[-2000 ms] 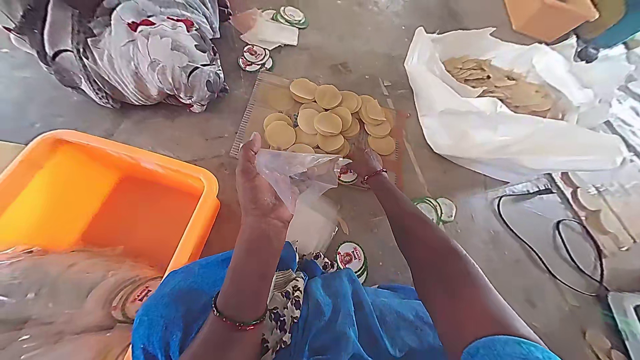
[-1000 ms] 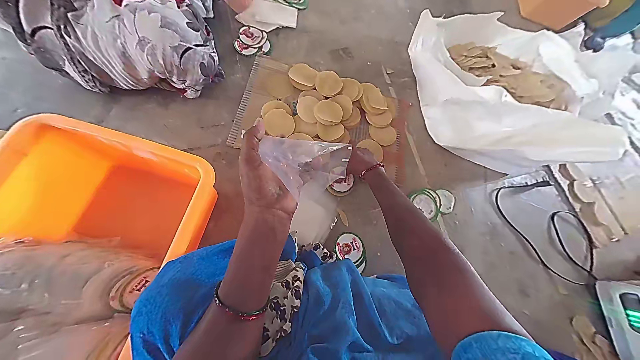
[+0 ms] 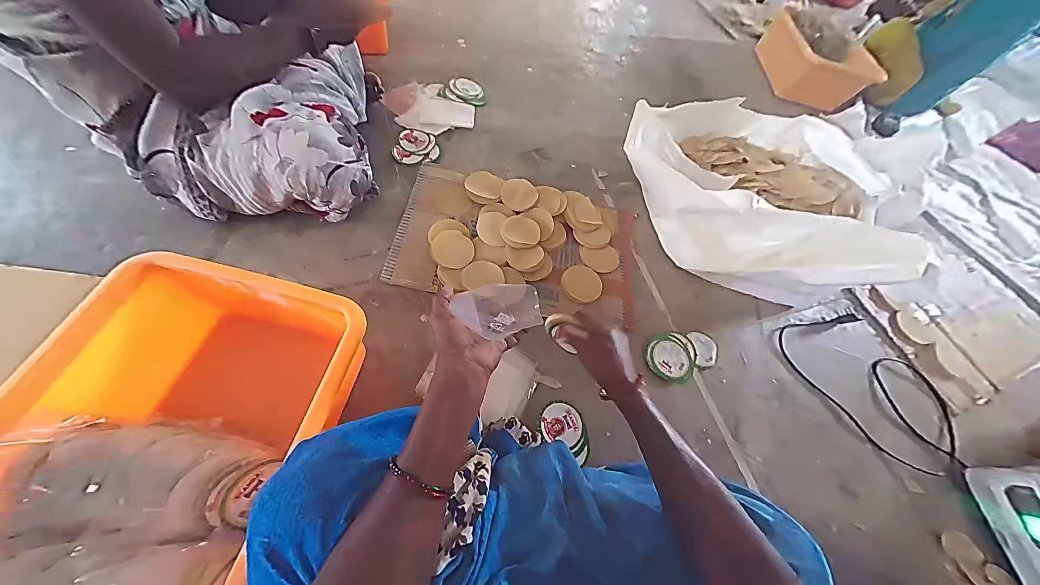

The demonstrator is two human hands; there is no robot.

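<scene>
My left hand holds a clear plastic bag by its side, just below a pile of thin round tan discs. These discs lie loose and overlapping on a flattened printed plastic sheet. To the right of the bag, my right hand is closed on a small stack of discs with a printed round label; the fingers are blurred. Round green-edged labels lie right of that hand, and more labels lie by my lap. Clear bags lie beneath my left wrist.
An orange plastic tub with filled clear packets stands at left. At right are a white sack of discs, a black cable and a device with a lit display. Another person sits at upper left, near more labels.
My right hand has moved from the edge of the disc pile down and away from the bag, with discs and a label in it. The other person's arm has come into view.
</scene>
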